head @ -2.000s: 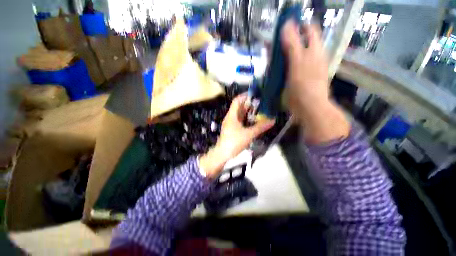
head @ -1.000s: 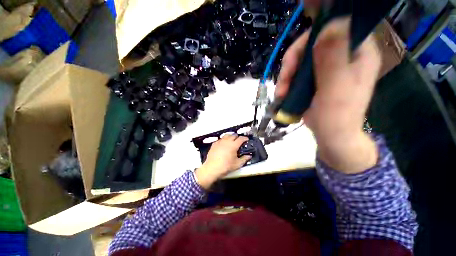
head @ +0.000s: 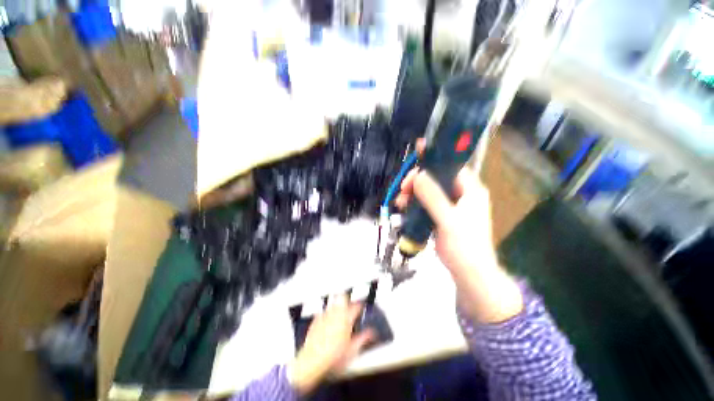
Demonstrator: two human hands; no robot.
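Note:
The frame is blurred by motion. My right hand (head: 454, 211) is wrapped around the dark auto-feed screwdriver (head: 458, 129), which has a red mark and a tan collar and slants down to the left. Its silver nozzle (head: 391, 266) is at the upper right edge of the black socket housing (head: 377, 323); contact cannot be told. My left hand (head: 333, 341) lies on the housing and holds it on the white work sheet (head: 270, 345). White patches show along the housing's far side. Screws cannot be made out.
A heap of black socket modules (head: 274, 207) lies beyond the sheet, under a brown paper flap (head: 250, 133). Another long black part (head: 176, 329) lies on the green bench at left, beside an open carton (head: 129, 274). A blue hose (head: 398, 182) runs to the nozzle.
The view has tilted up, so the work shows lower. The screwdriver now shows whole, with its red mark visible. My left hand remains on the housing, where it came after holding the nozzle area earlier.

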